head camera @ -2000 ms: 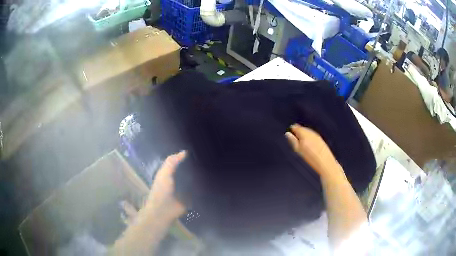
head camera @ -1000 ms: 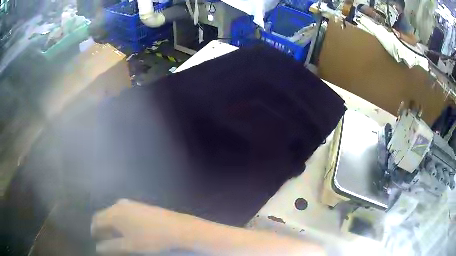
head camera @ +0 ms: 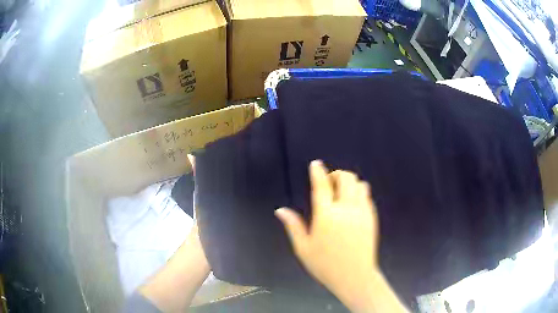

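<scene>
Black garment pieces point(head camera: 398, 177) lie in a wide, soft layer over the table and reach left over the carton's edge. My left hand point(head camera: 194, 247) is at their left edge, mostly hidden under the cloth, with a fingertip showing at the upper left corner; it holds that edge up. My right hand point(head camera: 339, 226) rests on top of the cloth, fingers spread, gripping nothing. An open cardboard carton point(head camera: 177, 137) with handwriting on its flap stands at the left, with pale plastic point(head camera: 147, 235) and something black inside.
Two closed cartons point(head camera: 153, 73) with printed marks stand behind the open one. A blue basket rim point(head camera: 349, 72) shows behind the cloth. The white table point(head camera: 468, 87) shows behind the cloth and at lower right. More blue baskets stand at upper right.
The view has swung left to the cartons. The cloth's left part now reaches over the open carton. My left hand is now under its left edge, and my right hand lies on top.
</scene>
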